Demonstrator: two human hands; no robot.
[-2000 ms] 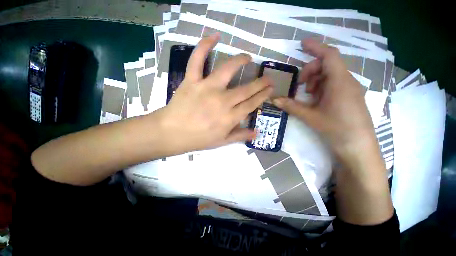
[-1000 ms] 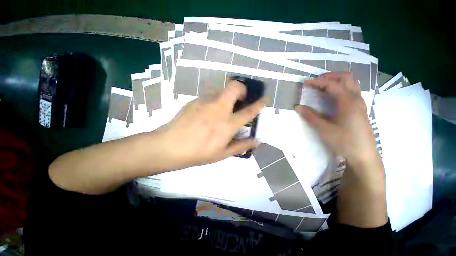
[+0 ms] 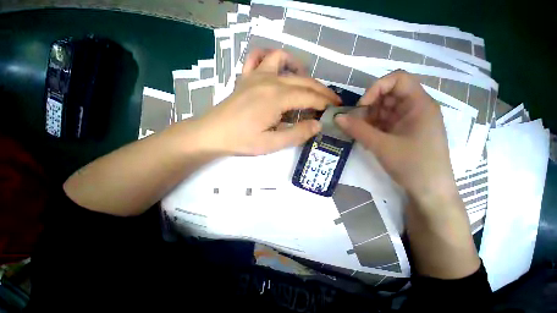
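Note:
A dark keypad phone (image 3: 319, 167) lies on the pile of film sheets (image 3: 366, 52), its pale keys showing and its screen half mostly covered by my fingers. A small grey film piece (image 3: 331, 122) is over the screen area, between the fingertips of both hands. My left hand (image 3: 262, 110) reaches in from the left, with thumb and index fingertips at the film's left edge. My right hand (image 3: 400, 131) pinches the film's right side between thumb and index finger. Whether the film touches the screen is hidden.
Dark phones (image 3: 56, 92) stand close together on the green surface at left. Plain white sheets (image 3: 516, 195) lie at right beside the pile. A pale strip (image 3: 152, 11) crosses the far left. Something dark red shows at the left edge.
One second ago my left hand held a dark phone and my right hand was apart from it. Now a phone lies keypad-up on the pile and both hands meet at a grey film over it.

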